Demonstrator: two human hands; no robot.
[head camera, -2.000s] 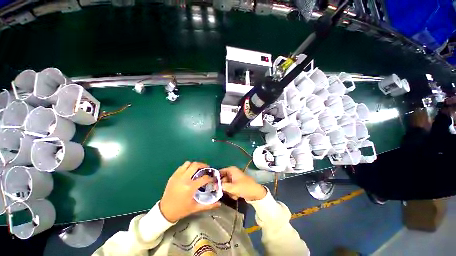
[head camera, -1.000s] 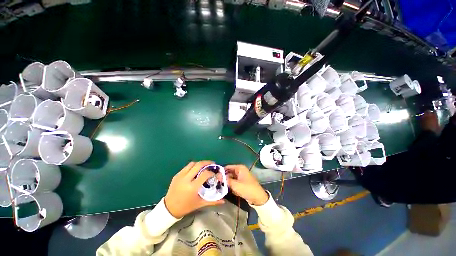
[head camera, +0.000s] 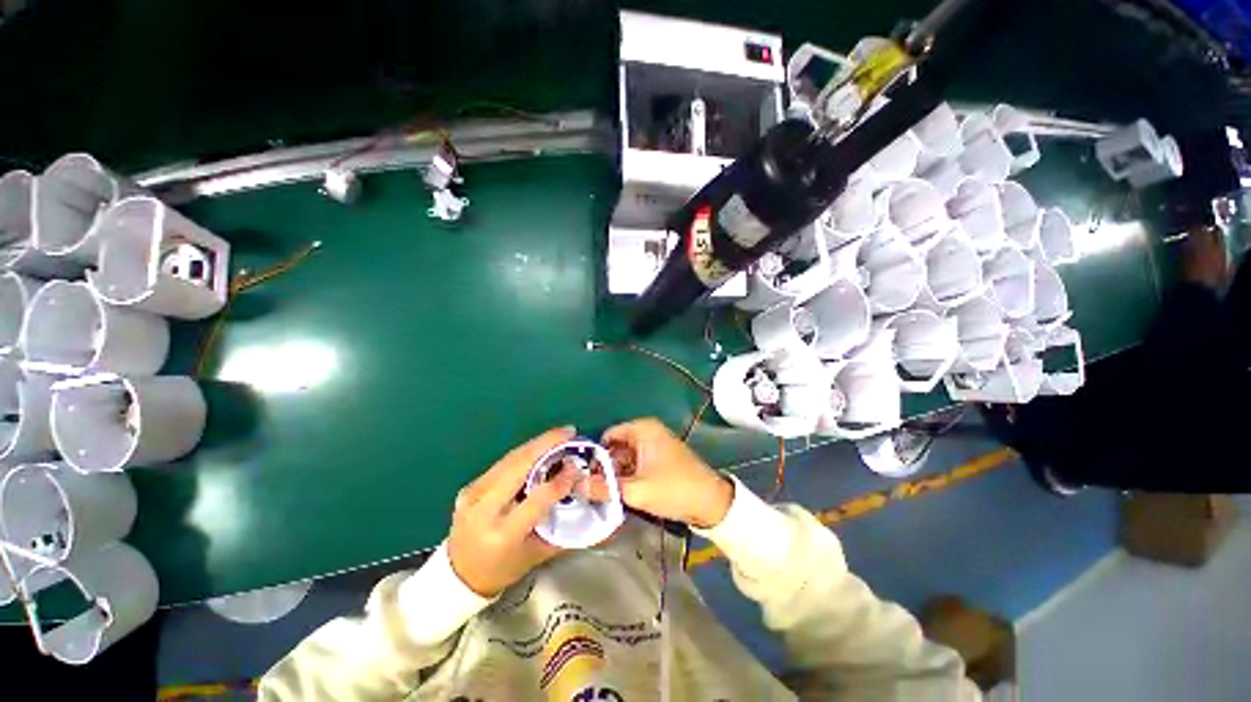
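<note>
A white cup-like housing (head camera: 583, 523) is held mouth up in front of my chest, at the bench's near edge. My left hand (head camera: 497, 518) is closed around its left side, with fingertips reaching into the mouth. My right hand (head camera: 667, 473) is at its right rim, pinching what look like thin dark lead wires (head camera: 664, 576), which hang down in front of my shirt. A small part shows inside the mouth, partly hidden by fingers. The black electric screwdriver (head camera: 741, 220) hangs nose down beyond my hands, touched by neither.
Many white housings (head camera: 892, 268) stand grouped right, others (head camera: 137, 412) left. The white screw feeder (head camera: 701, 45) stands behind the screwdriver. Small wired units (head camera: 446, 203) lie near the metal rail (head camera: 521, 136). Loose leads (head camera: 645, 354) trail from a near right housing. Another person's dark sleeve (head camera: 1132, 398) is far right.
The view has shifted, so the feeder and screwdriver appear larger and higher. My left fingers have moved on the housing's mouth. Both hands stay on the same housing.
</note>
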